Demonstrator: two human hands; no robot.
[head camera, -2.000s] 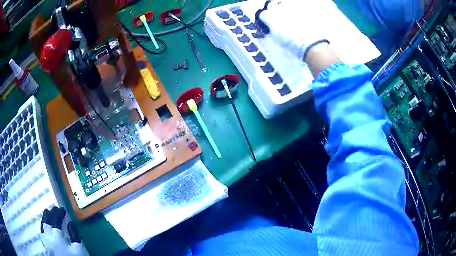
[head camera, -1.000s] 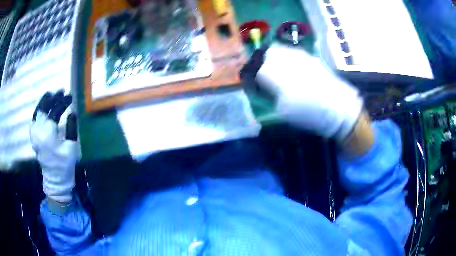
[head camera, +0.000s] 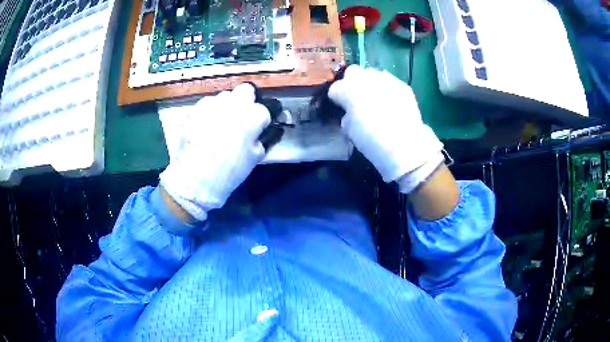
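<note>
My left hand (head camera: 217, 143), in a white glove with black fingertips, is over the white wipe (head camera: 308, 143). Its thumb and finger are closed at a small grey piece (head camera: 286, 118), which looks like a core half. My right hand (head camera: 384, 120), gloved the same way, has its black fingertips bent down at the wipe's right part, beside the fixture edge. Dark grey shapes show there, blurred, and I cannot tell whether the fingers grip one. The orange-brown fixture (head camera: 314, 67) holds a green circuit board (head camera: 214, 40) in a light frame (head camera: 284, 57).
A white pocketed tray (head camera: 50, 120) lies at the left. A white tray (head camera: 522, 60) with dark cores along its left edge is at the right. Red cups (head camera: 364, 12) with a green tool (head camera: 361, 43) and a dark tool (head camera: 411, 57) stand between. Circuit boards (head camera: 585, 194) are racked at far right.
My right hand has come from the right tray to the wipe. My left hand has moved from the left tray to the wipe. The view has turned and tilted down towards my smock.
</note>
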